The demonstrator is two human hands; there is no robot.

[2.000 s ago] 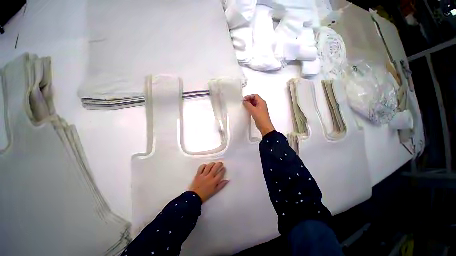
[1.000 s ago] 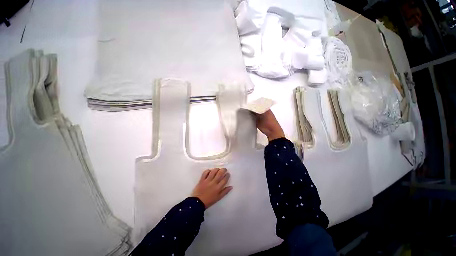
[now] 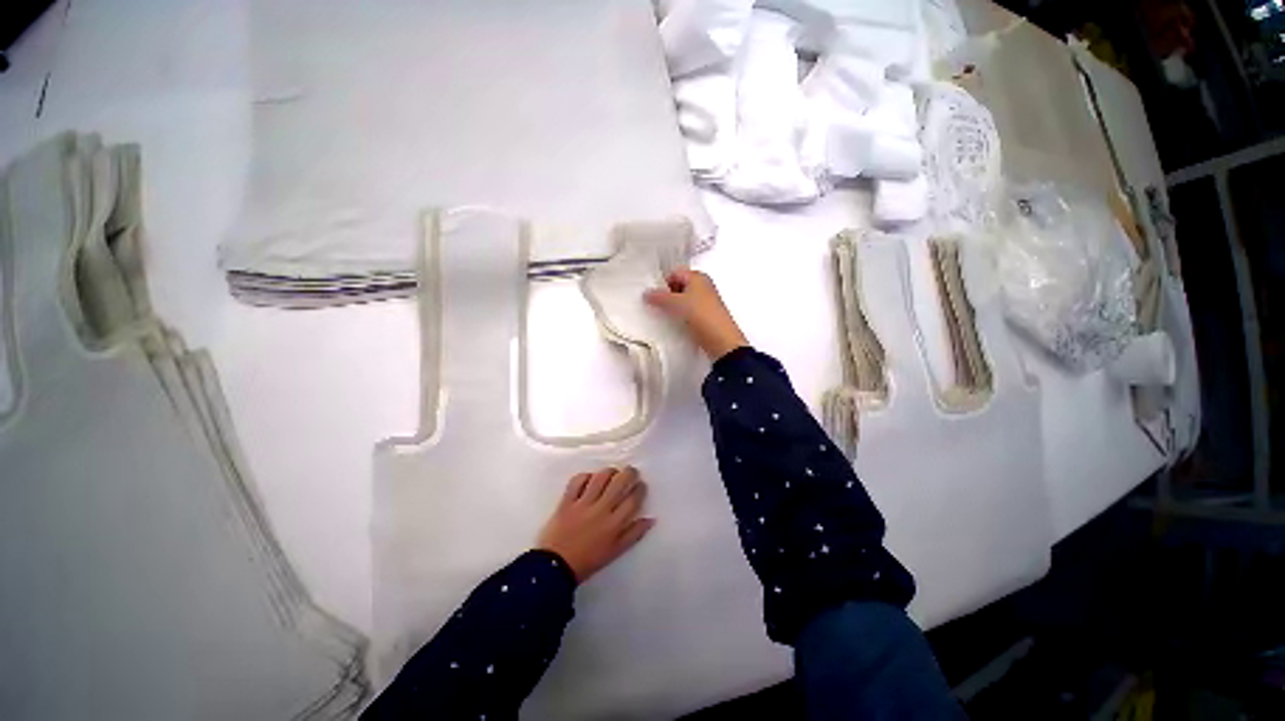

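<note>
An off-white vest piece (image 3: 479,493) lies flat in front of me, straps pointing away, its left strap (image 3: 476,296) straight over the hem of the pile behind. My right hand (image 3: 700,310) pinches the edge of the right strap (image 3: 641,268), which is bent and rippled beside the U-shaped opening. My left hand (image 3: 598,524) rests on the body below the opening, fingers slightly spread, gripping nothing. The wearer's hands are bare, with dark dotted sleeves.
A pile of pieces (image 3: 465,127) lies behind, hem towards me. Other vest stacks lie at the left (image 3: 127,465) and right (image 3: 958,479). White rolls (image 3: 846,127) and a clear plastic bag (image 3: 1064,275) are at the far right of the white table (image 3: 317,387).
The strap my right hand had folded back is now let down, its upper part showing again. My right hand has moved slightly left and away from me. My left hand has barely moved.
</note>
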